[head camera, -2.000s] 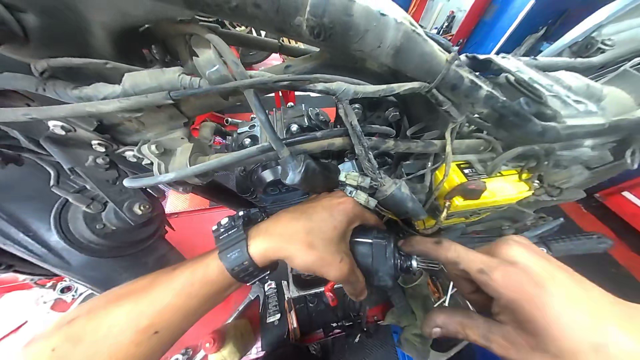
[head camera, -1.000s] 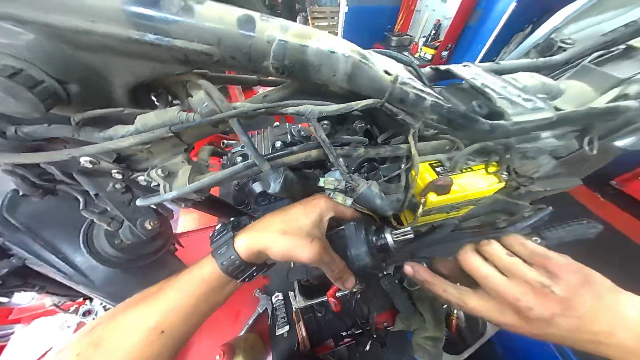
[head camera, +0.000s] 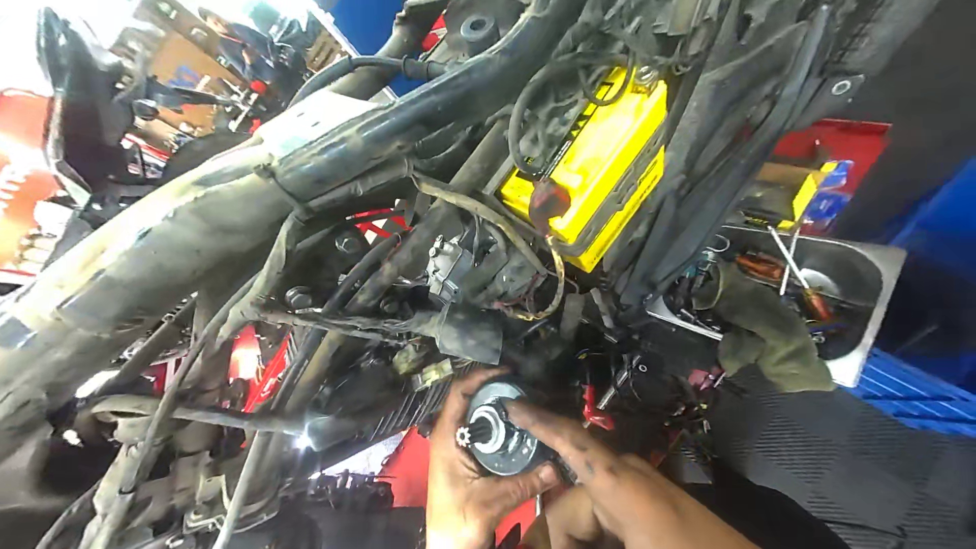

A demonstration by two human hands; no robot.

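Observation:
My left hand (head camera: 476, 492) is wrapped around a starter motor (head camera: 524, 456), a dark cylinder with a pale metal end face and a small toothed shaft that points left. The index finger of my right hand (head camera: 595, 465) touches the rim of that end face from the right; its other fingers are bent below, partly out of sight. Just above the motor is a wire connector (head camera: 435, 375) with a dark rubber boot (head camera: 469, 333). A yellow battery (head camera: 602, 175) sits higher in the motorcycle frame (head camera: 206, 221), a red cap over one terminal.
Cables and frame tubes cross close above my hands. At the right stands a metal tray (head camera: 877, 305) with tools, a green cloth (head camera: 778, 343) hanging over its edge. A blue crate (head camera: 915, 393) is beside it. A red-handled tool (head camera: 596, 408) lies right of the motor.
The view has turned and moved strongly. My right hand, beside the motor and apart from its end a second ago, now has a finger on the end face. My left hand still holds the motor.

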